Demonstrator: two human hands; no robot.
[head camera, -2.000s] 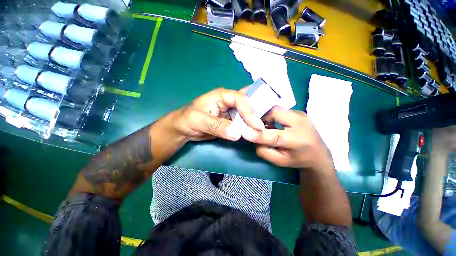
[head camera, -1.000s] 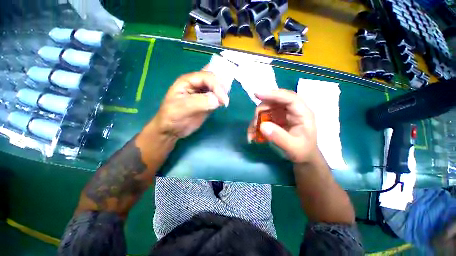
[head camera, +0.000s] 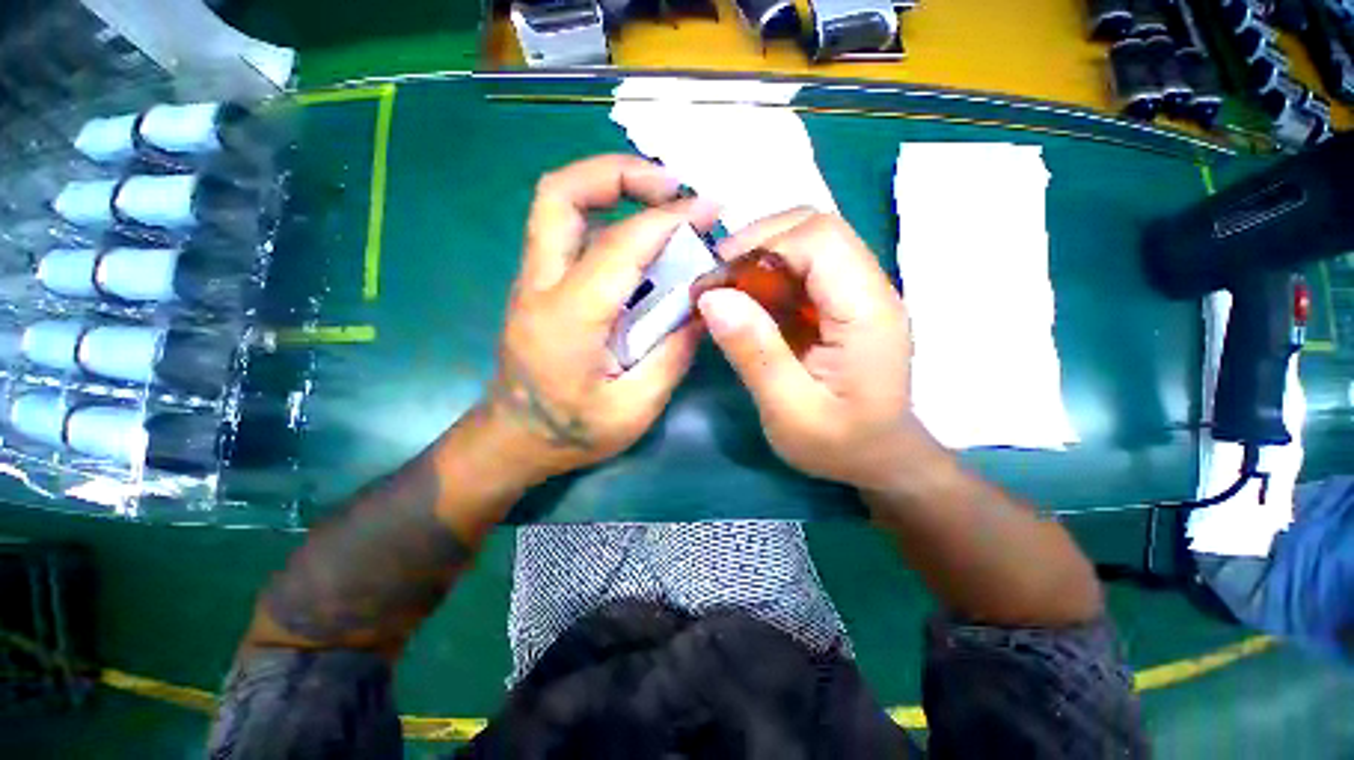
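My left hand holds a pale silver housing shell with a small dark slot, between thumb and fingers. My right hand pinches a translucent orange-brown scraper at the shell's right side. The scraper's edge is at or very near the shell; the fingers hide whether they touch. Both hands are above the green mat. The shell's underside is hidden by my left hand.
A clear blister tray with pale-blue and black housings is at left. Two white sheets lie on the mat. Loose housings lie on the yellow-orange surface behind. A black heat gun and a person's blue clothing are at right.
Two seconds ago both hands held a pale shell; one second ago they were apart, the orange scraper in my right hand. Now they are together again, the shell visible in my left hand.
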